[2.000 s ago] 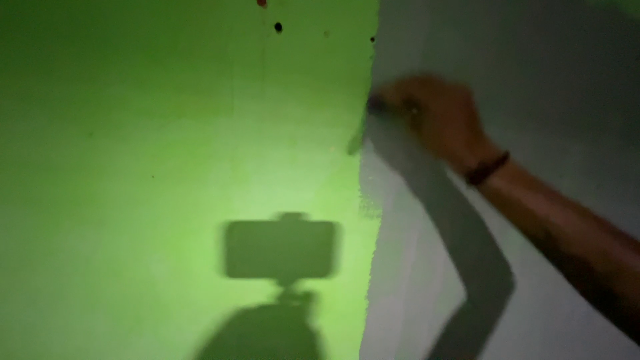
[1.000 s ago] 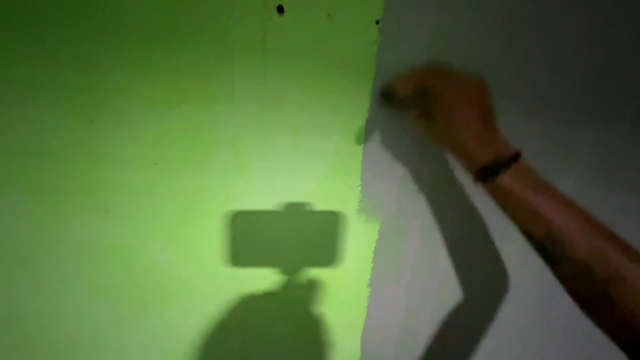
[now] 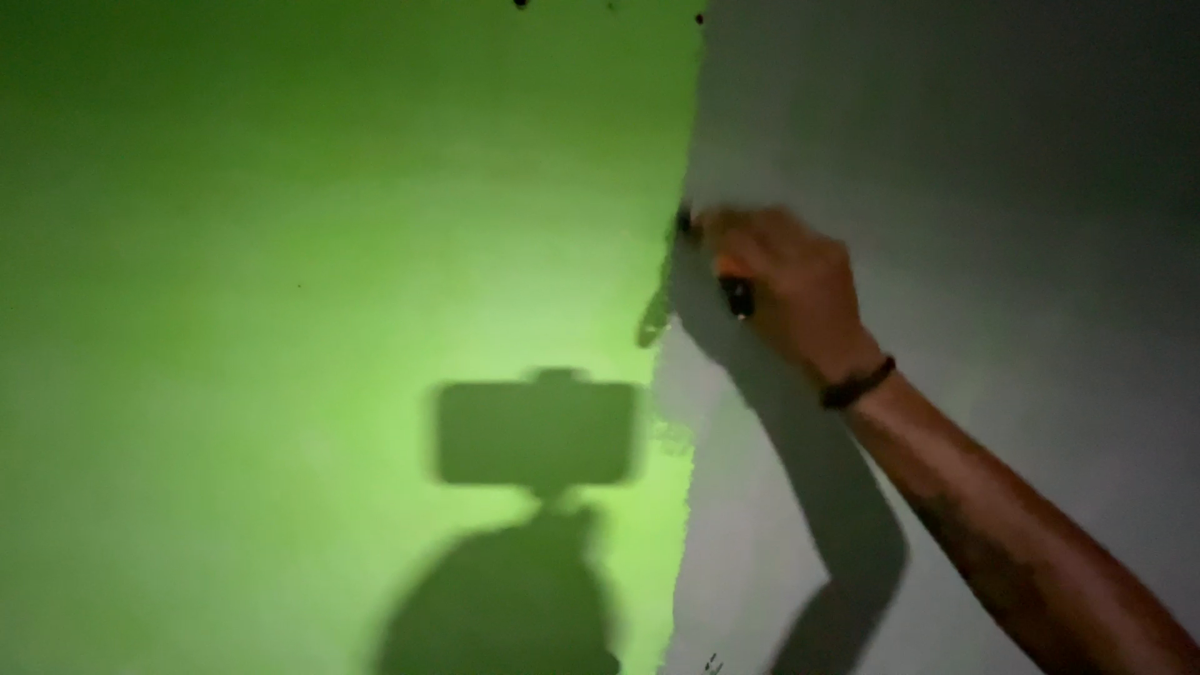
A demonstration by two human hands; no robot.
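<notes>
My right hand (image 3: pixel 787 281) is closed around a small tool with an orange and black handle (image 3: pixel 738 291). The tool's dark end (image 3: pixel 684 221) is at the ragged line where the green wall paint (image 3: pixel 281 234) meets the grey paint (image 3: pixel 984 281). Blur and my fingers hide what kind of tool it is. A dark bracelet (image 3: pixel 858 384) is around my right wrist. My left hand does not show.
Shadows of a head with a mounted phone-like shape and of my arm fall on the wall. A few dark spots mark the wall's top part. The grey paint's edge is uneven, with a rough patch (image 3: pixel 673 436) below my hand.
My right hand has moved down along the edge between green and grey, still holding the tool. The view has shifted slightly.
</notes>
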